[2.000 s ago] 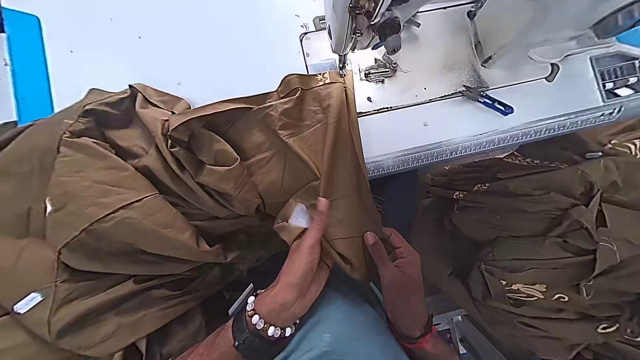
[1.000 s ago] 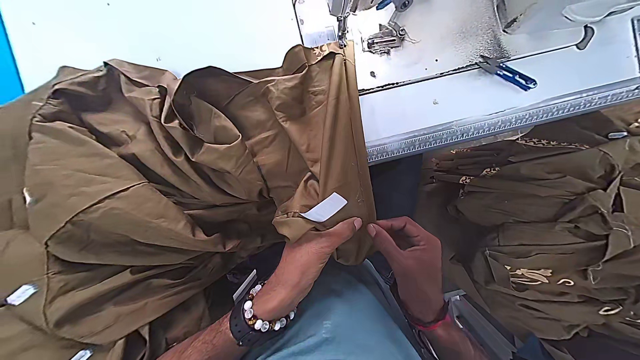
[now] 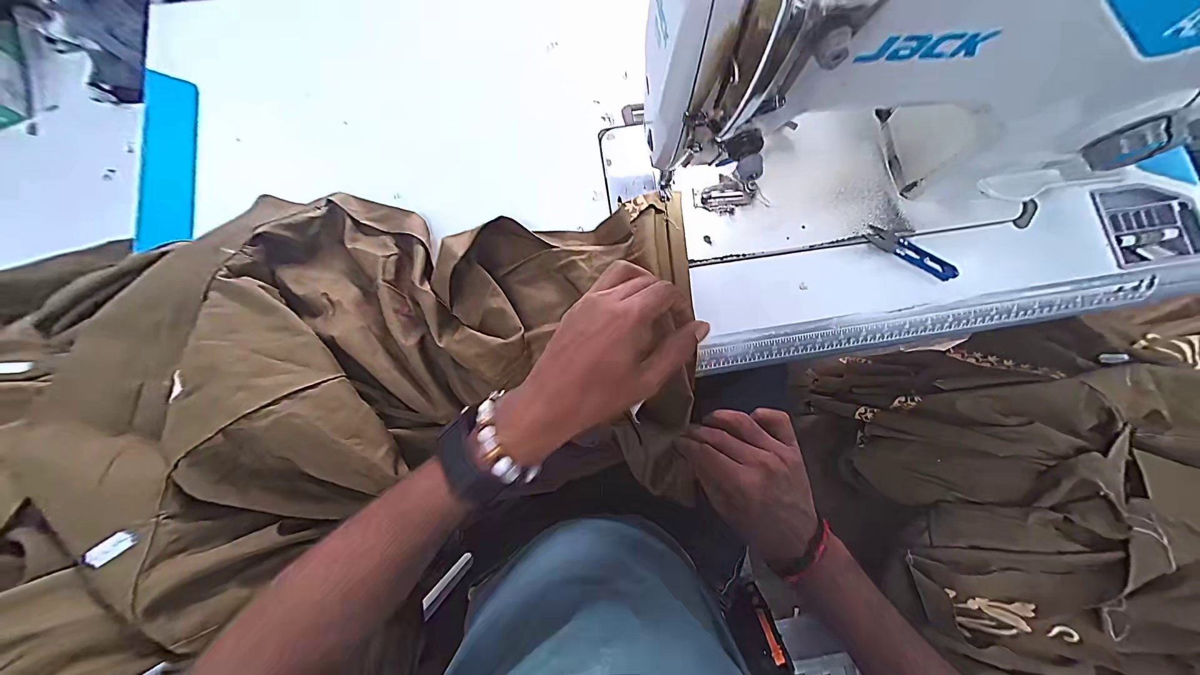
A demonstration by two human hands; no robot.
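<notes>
A brown garment (image 3: 366,319) lies bunched over the table's left and front, and one folded edge of it runs up beneath the needle area of a white Jack sewing machine (image 3: 937,84). My left hand (image 3: 605,352), with a beaded bracelet and a dark band at the wrist, grips this folded edge just below the needle. Lower down, past the table's front edge, my right hand (image 3: 755,469) pinches the same edge between thumb and fingers. A small piece of a white label shows under my left hand.
Blue-handled thread snips (image 3: 914,255) lie on the machine bed at the right. A measuring scale (image 3: 834,336) runs along the table's front edge. More brown embroidered garments (image 3: 1022,450) are piled at the lower right. My knee is below the hands.
My left hand has moved up along the folded edge, toward the needle, and now covers most of the white label seen before. My right hand remains at the edge's lower part. The view has shifted.
</notes>
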